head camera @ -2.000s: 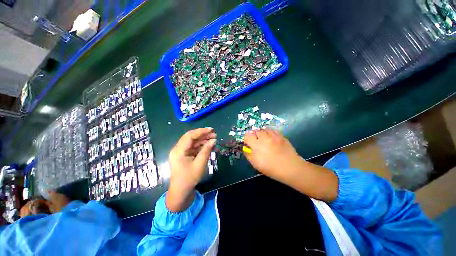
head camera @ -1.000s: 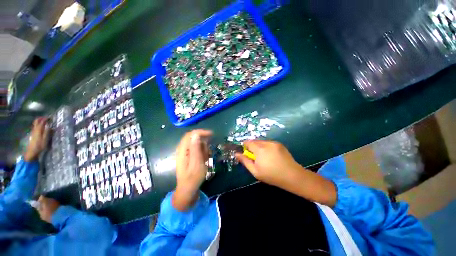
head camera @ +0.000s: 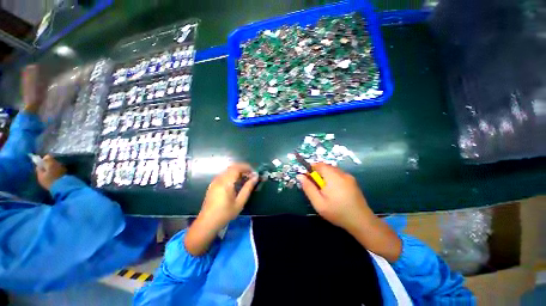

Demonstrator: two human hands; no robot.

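Observation:
My right hand grips yellow-handled cutters, their dark jaws pointing up and left over the small boards. My left hand has thumb and fingertips together on a small dark piece; what it is cannot be made out clearly. A loose pile of small green and white circuit boards lies on the dark green mat in front of my hands. A blue tray heaped with many such boards stands behind the pile.
Clear blister trays with rows of white parts lie at left. Beside them another person's hand and blue sleeves show. A clear-grey tray stack stands at right. Crumpled clear plastic sits in a cardboard box below the bench edge.
The view has turned, so the tray and trays sit differently. My left hand has gone from spread fingers to pinching a small piece. The cutters' jaws now point up and left.

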